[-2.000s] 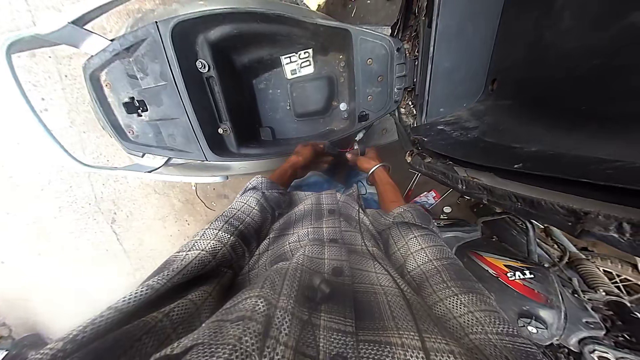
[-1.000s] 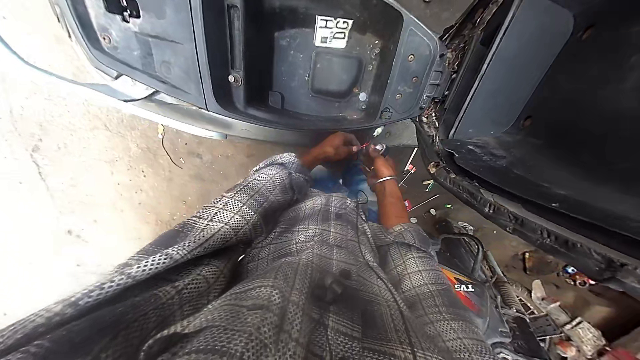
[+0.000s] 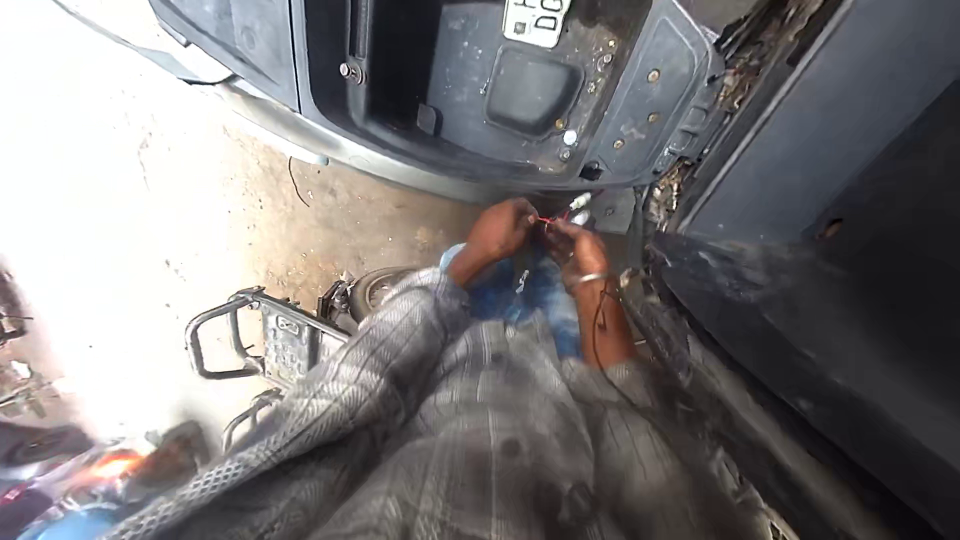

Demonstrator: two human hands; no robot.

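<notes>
Between my two hands runs a thin red wire [image 3: 545,220]. The fingertips of my left hand [image 3: 501,234] pinch one end of it. My right hand [image 3: 581,251], with a metal bangle at the wrist, is closed on the wire too. Beside the right fingers sits a white plastic connector [image 3: 580,201] on dark wires; a second whitish piece lies just below it. Both hands are just below the lower edge of a scooter's open storage compartment [image 3: 465,161]. The far ends of the wires are hidden.
A number plate [image 3: 534,21] lies inside the compartment. To the right stands a large dark panel [image 3: 765,172] with a ragged edge. A metal carrier frame [image 3: 289,337] and a wheel [image 3: 375,289] are on the ground at lower left. A dark cord hangs over my right forearm.
The view has shifted, bringing the carrier frame and wheel into sight. My hands stay close together at the wire; the black and red TVS motorcycle panel has left the view.
</notes>
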